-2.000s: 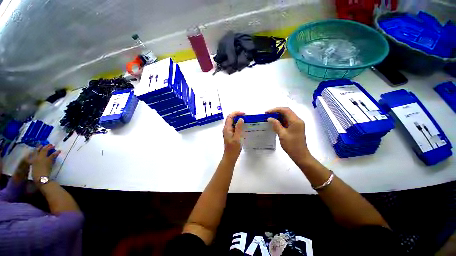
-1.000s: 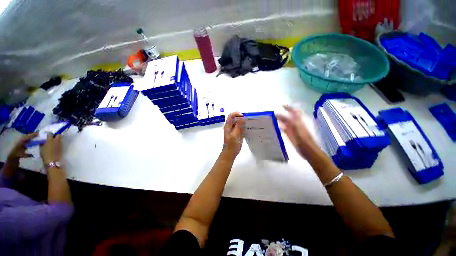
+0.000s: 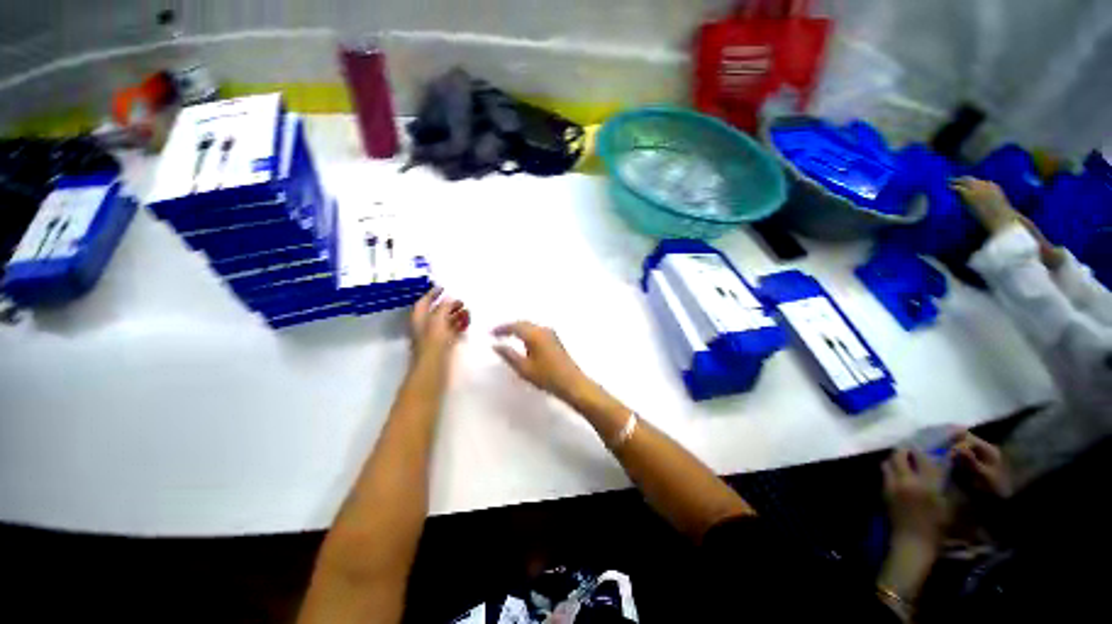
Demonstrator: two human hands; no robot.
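Observation:
My left hand (image 3: pixel 437 322) is at the lower right corner of the stepped pile of closed cartons (image 3: pixel 244 207). Its fingers are a little apart, with nothing seen in them; whether a fingertip touches the pile I cannot tell. A closed carton (image 3: pixel 378 250) lies flat on the lower, right part of the pile, picture up. My right hand (image 3: pixel 537 358) is empty above the white table (image 3: pixel 537 451), fingers apart. Right of it stands a pile of unclosed cartons (image 3: pixel 713 305) with blue flaps, and beside that another batch of unclosed cartons (image 3: pixel 832 341).
Green basket (image 3: pixel 689 171) with clear pieces, grey basin (image 3: pixel 829 207) with blue inserts, dark phone (image 3: pixel 778 239), dark cloth bag (image 3: pixel 476 128) and red bottle (image 3: pixel 368 102) stand behind. More cartons (image 3: pixel 67 238) lie far left. Other people's hands (image 3: pixel 927 482) are at the right.
The carton I held is out of my hands. My left hand has moved to the pile on the left; my right hand has also moved left. The view has turned right, showing people there.

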